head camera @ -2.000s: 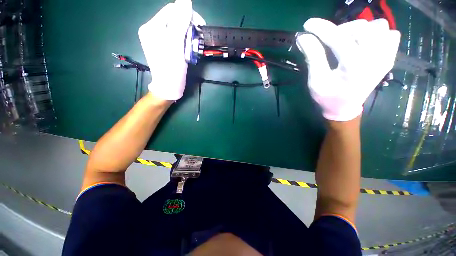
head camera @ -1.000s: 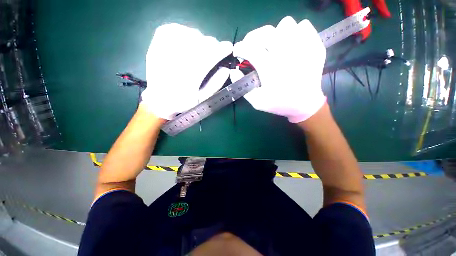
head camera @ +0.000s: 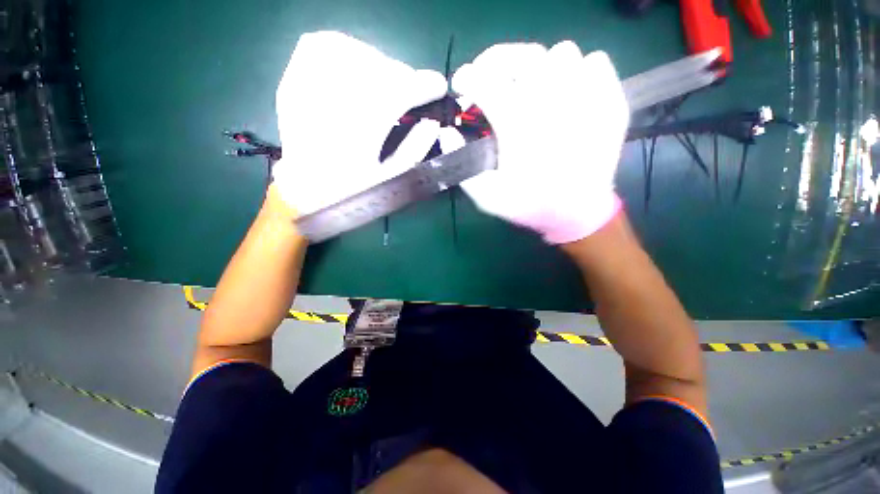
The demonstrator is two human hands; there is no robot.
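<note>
My left hand (head camera: 333, 125), in a white glove, pinches the black harness near its middle. My right hand (head camera: 550, 135), also gloved, grips the harness just beside it and has the steel ruler (head camera: 396, 188) in its grasp. The ruler slants from lower left to upper right, passing behind my right hand. A short red lead shows between my fingers. The wire harness (head camera: 709, 125) runs out to the right with thin black tie tails hanging down. Its left end, with small tips (head camera: 253, 147), shows beyond my left hand. My gloves hide the middle of the harness.
A red-handled hand tool (head camera: 706, 29) lies at the far right of the green mat (head camera: 174, 232), cut off by the picture's edge. Clear trays stand at the left (head camera: 48, 164) and right (head camera: 839, 145). The bench's front edge runs close to my body.
My hands have come together from the two ends of the ruler and now hold the harness. The ruler has turned from level to slanting, and shifted slightly in the last second.
</note>
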